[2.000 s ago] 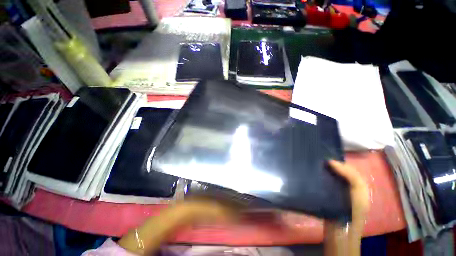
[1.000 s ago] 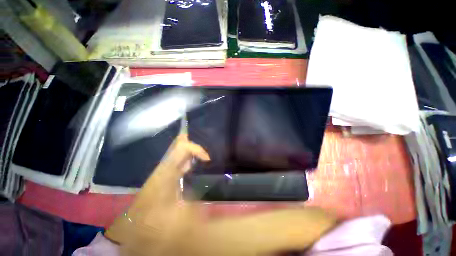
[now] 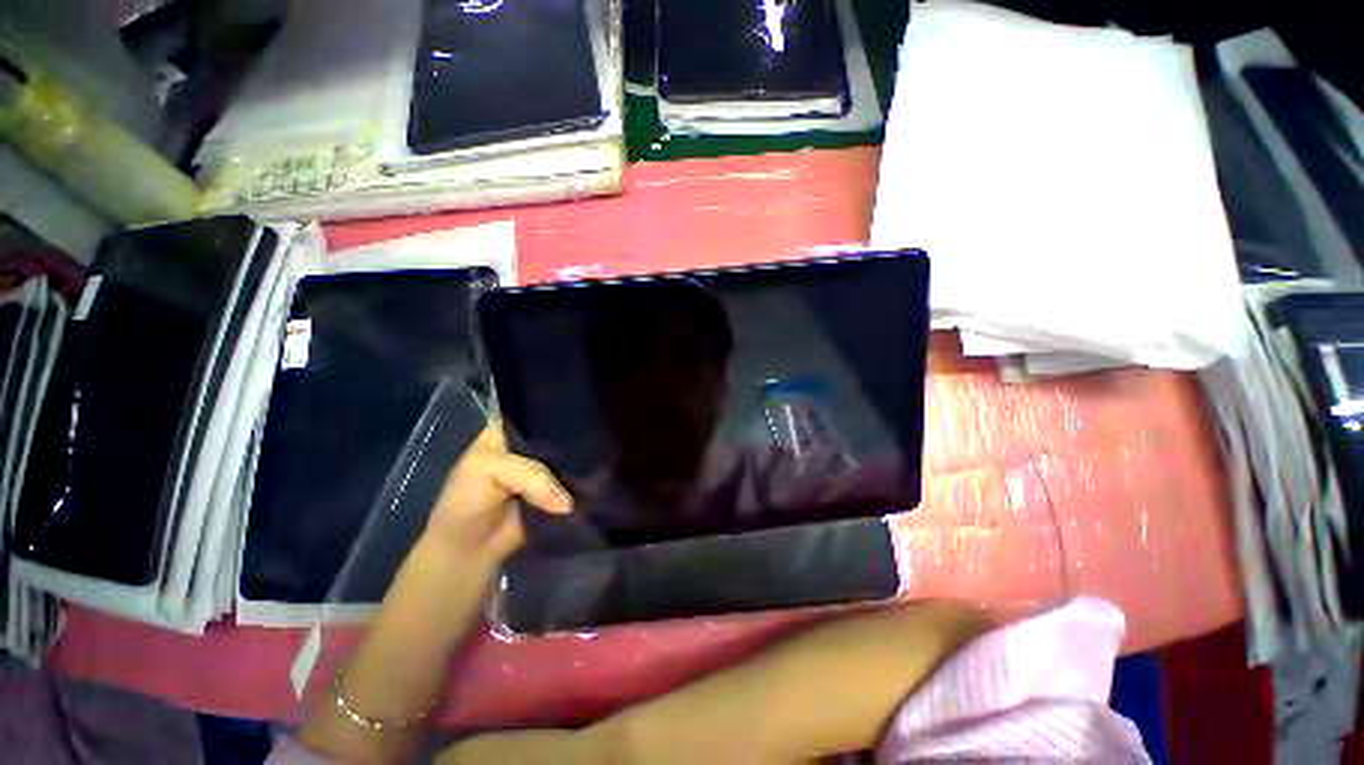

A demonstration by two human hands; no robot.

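Observation:
My left hand (image 3: 501, 486) grips the left edge of a black glossy tablet (image 3: 808, 404), its thumb over the lower left corner. The tablet is tilted up, and its screen mirrors a person. My right forearm crosses low from the right sleeve to the left; my right hand does not show. A crinkled clear film (image 3: 397, 516) hangs left of my left hand, over a tablet with a white label (image 3: 359, 419) on a white sheet. Another black slab (image 3: 703, 575) lies flat under the held tablet's lower edge.
Interleaved tablet stacks stand at left (image 3: 142, 404) and right (image 3: 1301, 448). White sheets (image 3: 1062, 180) are piled at the back right. Small wrapped black devices lie on a pale carton (image 3: 509, 75) and a green mat (image 3: 753, 53). A yellowish post (image 3: 105, 142) leans at back left.
The tablet, tilted with glare before, now shows its mirror-like screen to me, held by my left hand. My right hand, at the tablet's right edge two seconds ago, has left the view.

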